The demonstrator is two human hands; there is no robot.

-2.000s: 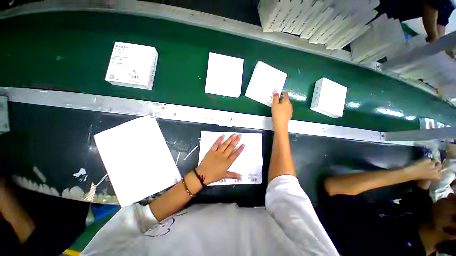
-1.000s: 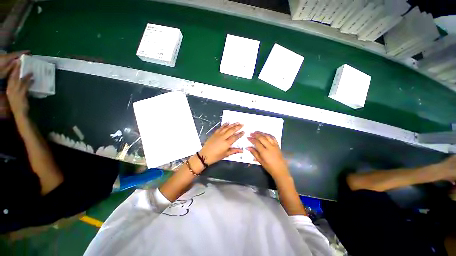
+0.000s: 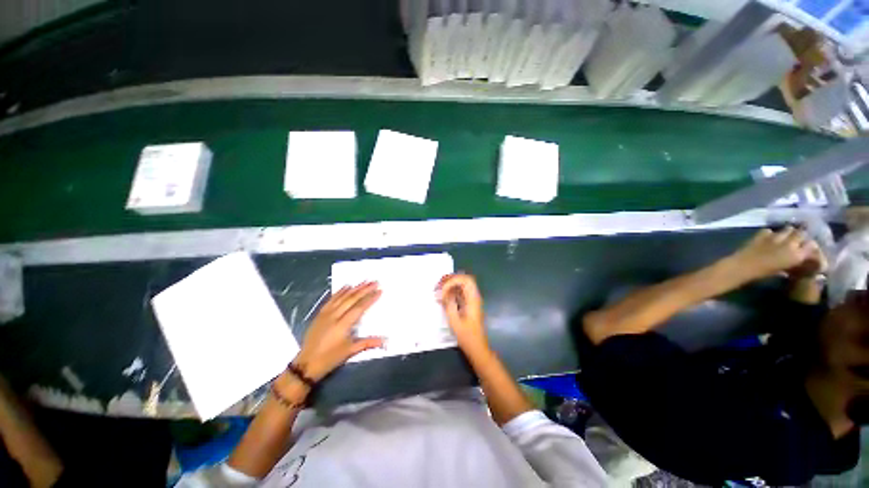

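Note:
A white label sheet (image 3: 405, 303) lies on the dark bench in front of me. My left hand (image 3: 341, 327) rests flat on its left part with the fingers spread. My right hand (image 3: 460, 303) is at its right edge, thumb and index finger pinched together; whether a label is between them is too small to tell. Four white product boxes stand on the green belt: one at the left (image 3: 170, 178), two close together (image 3: 321, 165) (image 3: 401, 167), and one further right (image 3: 528, 169).
A blank white sheet (image 3: 225, 334) lies tilted left of the label sheet. A pale metal rail (image 3: 381, 233) separates bench and belt (image 3: 629, 167). Upright white pieces (image 3: 505, 48) line the far shelf. A person's arm (image 3: 677, 284) is at the right, another at the lower left edge.
My right hand has gone from a belt box to the label sheet, then to its right edge, fingers now pinched. The view has shifted; the boxes appear further left.

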